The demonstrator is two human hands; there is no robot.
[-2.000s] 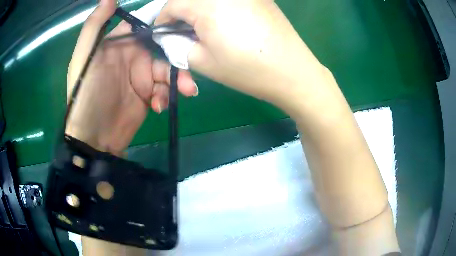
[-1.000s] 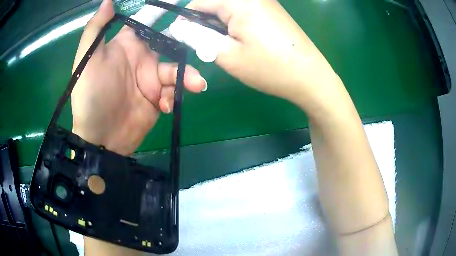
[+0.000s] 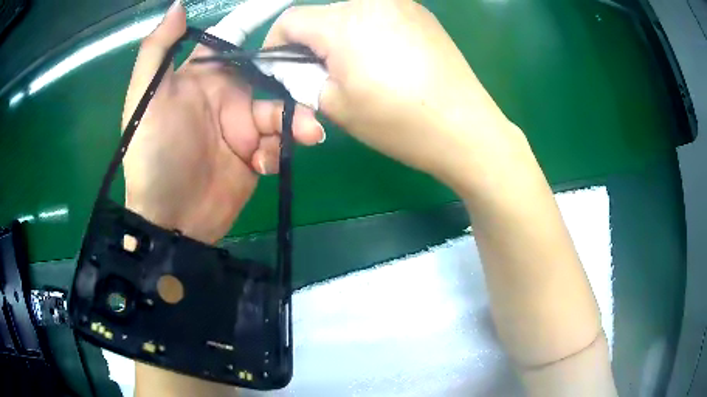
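A black phone middle frame [image 3: 232, 302] is held tilted in the air, its wide camera-end plate towards me and its narrow end away. My left hand [image 3: 201, 147] holds it from behind and below, palm showing through the opening. My right hand [image 3: 372, 70] holds a slim dark hand tool [image 3: 283, 56] with white finger cots [image 3: 302, 80] on the gripping fingers. The tool's blurred front part lies across the inside of the narrow end. Whether its tip touches the frame I cannot tell.
A white sheet [image 3: 403, 318] lies on the near edge of the glossy green surface [image 3: 589, 101], under my right forearm. A ribbed black part [image 3: 15, 302] stands at the left edge, beside a small speckled piece [image 3: 51, 306]. A dark curved edge runs along the far right.
My right hand has moved left and brought the tool back across the frame's narrow end, after being lifted off to the upper right. The frame has shifted slightly right.
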